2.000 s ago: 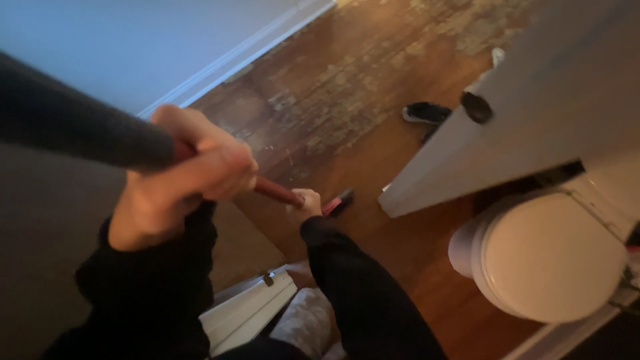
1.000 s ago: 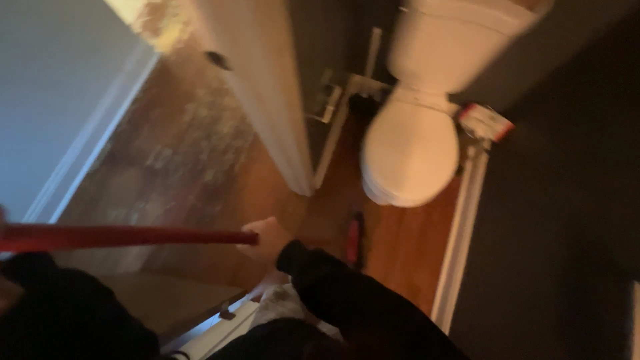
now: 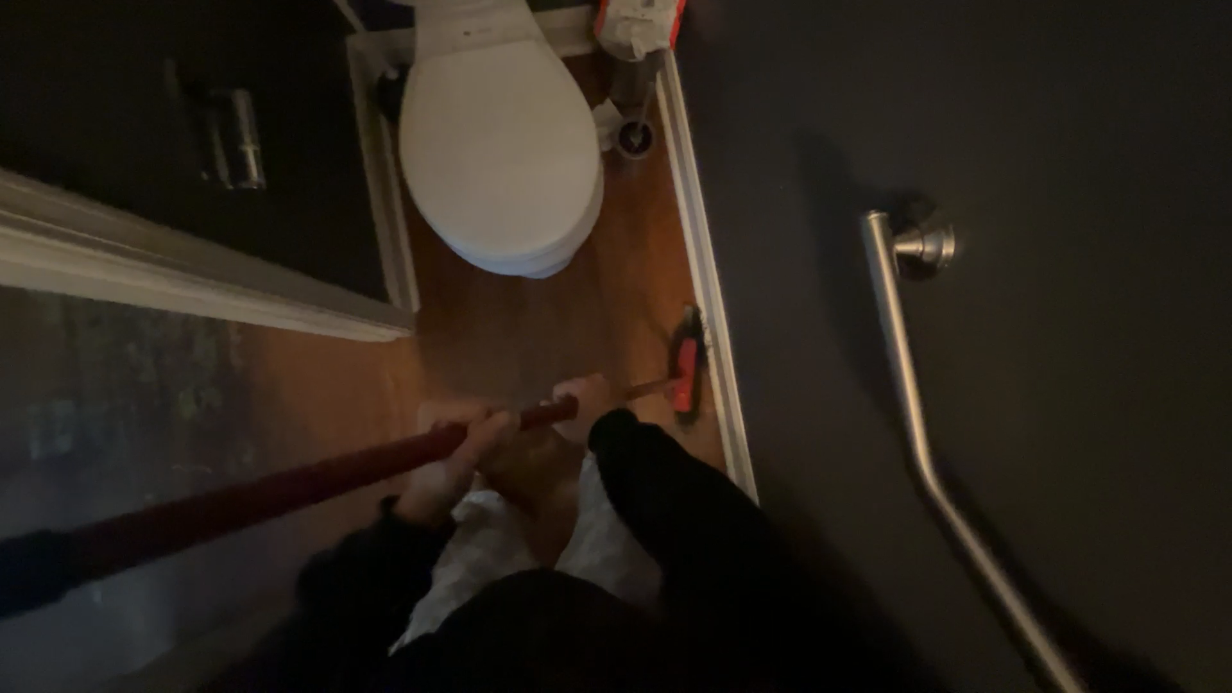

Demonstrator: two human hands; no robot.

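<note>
A long red handle [image 3: 289, 489] with a dark grip at its upper end slants across the lower left of the view. My left hand [image 3: 454, 460] is closed around it partway along. Farther down the same handle, my right hand [image 3: 583, 404] grips it near the broom's head. The red broom head [image 3: 685, 373] with dark bristles is down on the wood floor, lying along the white baseboard of the right wall. Its bristles are hard to make out in the dim light.
A white toilet [image 3: 502, 154] stands ahead, with a small round container [image 3: 634, 138] right of it and a red and white package [image 3: 639, 24] behind. A metal grab bar [image 3: 900, 356] runs along the right wall. At left are a white door frame [image 3: 192, 269] and a metal wall holder [image 3: 236, 140].
The view has swung far to the right, toward the toilet and right wall. The broom head now lies against the right baseboard; one second ago it was on the floor below the toilet.
</note>
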